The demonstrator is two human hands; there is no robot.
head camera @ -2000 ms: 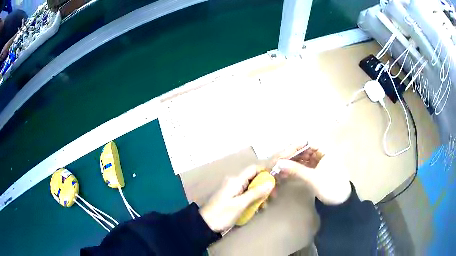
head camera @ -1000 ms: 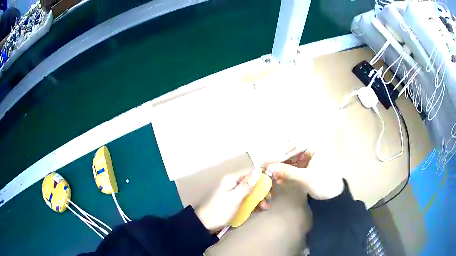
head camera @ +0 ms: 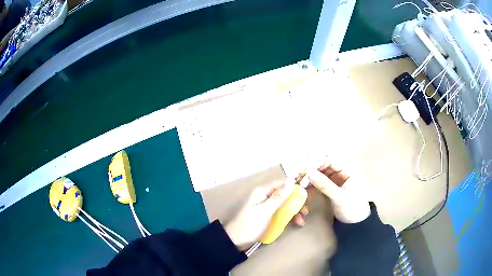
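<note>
My left hand (head camera: 258,215) holds a yellow electronic unit (head camera: 285,214) above the cardboard sheet (head camera: 232,197). White cord shows at the unit's lower end, by my left wrist. My right hand (head camera: 337,194) is at the unit's upper end, with thumb and finger closed on a small white plug end (head camera: 304,182). Glare hides the lead beyond it, and I cannot tell whether the plug is in the unit. Two more yellow units lie on the green bench at the left, one showing its oval face (head camera: 66,199), the other on edge (head camera: 122,178), with white cords.
White paper sheets (head camera: 232,145) lie overexposed behind my hands. A black power strip (head camera: 415,97) with a white adapter (head camera: 408,111) and leads is at the right, beside white equipment (head camera: 458,48) with hanging cords. A pale post (head camera: 330,35) stands at the rail before the dark green conveyor (head camera: 189,59).
Both hands stay together at the yellow unit, and the fingers of my right hand have shifted slightly at its upper end. The whole view has shifted a little. The two lying units have not moved on the bench.
</note>
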